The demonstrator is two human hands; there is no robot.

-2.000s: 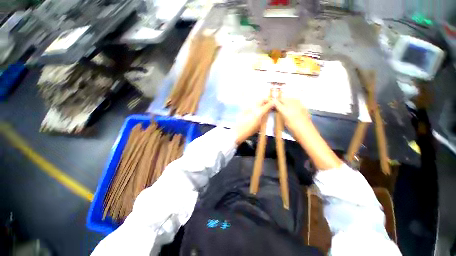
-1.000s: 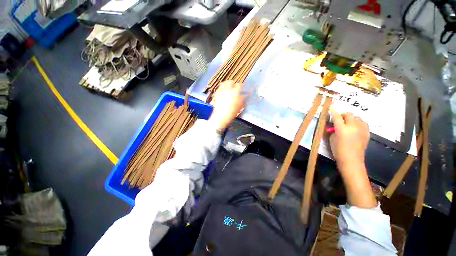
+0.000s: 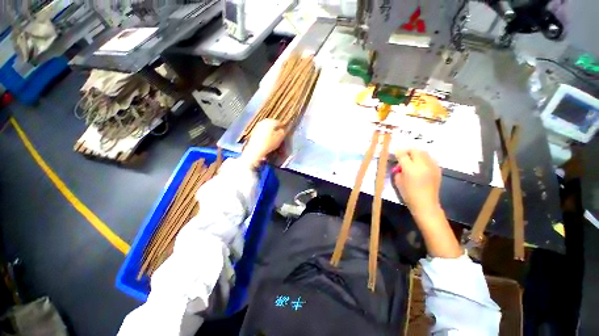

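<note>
Two brown straps [image 3: 355,200] hang side by side from the machine's needle area over my lap, their upper ends on the white template [image 3: 453,141]. My left hand [image 3: 266,140] is at the near end of the strap pile [image 3: 286,92] on the table's left; its fingers are partly hidden, so I cannot tell if it grips a strap. My right hand [image 3: 418,176] is curled just right of the two straps, with a small red-pink item [image 3: 396,169] at its fingertips.
The machine head [image 3: 404,52] stands above the template. A blue crate [image 3: 246,275] of straps is left of my lap, a cardboard box [image 3: 509,289] right of it. More straps [image 3: 516,203] hang off the table's right edge. A control panel [image 3: 570,113] stands at right back.
The view has shifted. Since the oldest frame, both hands have left the two straps; my left hand has moved to the pile. Over the last second both hands stay in much the same places.
</note>
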